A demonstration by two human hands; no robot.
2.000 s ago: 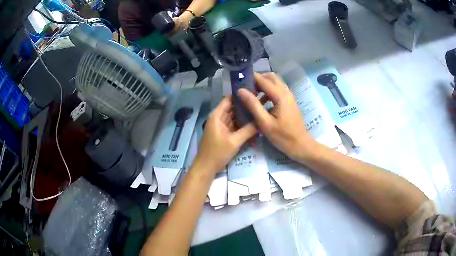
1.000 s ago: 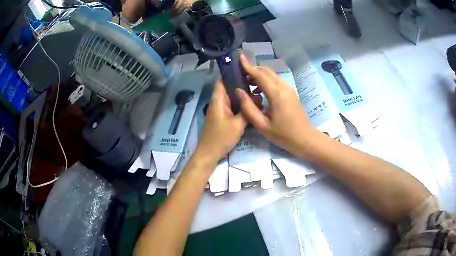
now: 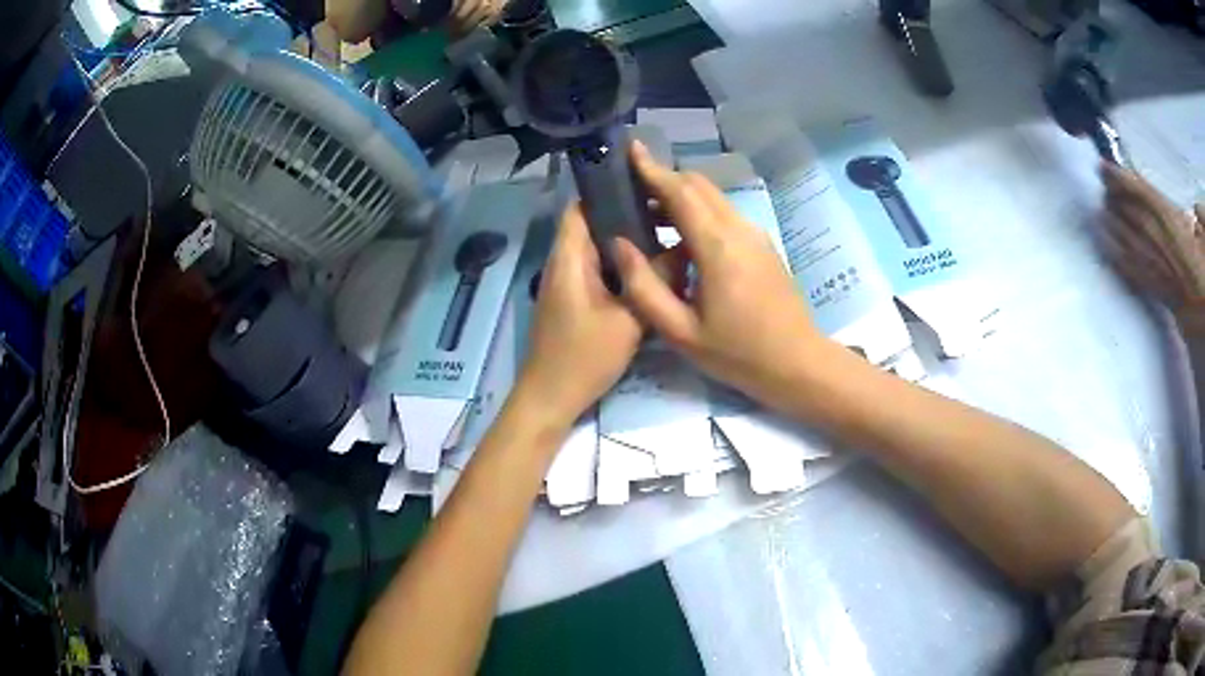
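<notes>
A dark grey handheld mini fan [image 3: 608, 198] is held upright over the boxes, its round head at the top and its open face toward me. My left hand [image 3: 578, 324] is wrapped around the lower handle. My right hand [image 3: 720, 271] grips the same handle from the right, with fingers along its side. The lower end of the handle is hidden by my hands. Flat light blue and white retail boxes [image 3: 443, 317] lie in an overlapping row below the hands, white tabs toward me. Another box [image 3: 888, 198] shows a fan picture.
A pale blue desk fan [image 3: 297, 159] stands upper left, with dark grey round parts [image 3: 284, 357] beside it. Crumpled clear plastic [image 3: 192, 548] lies lower left. Another person's hand [image 3: 1152, 238] holds a mini fan at the right. A whitish sheet [image 3: 912, 568] covers the table.
The fan in my hands has moved up and slightly left in the picture, and its small white light no longer shows. Another person's hand with a fan has appeared at the right.
</notes>
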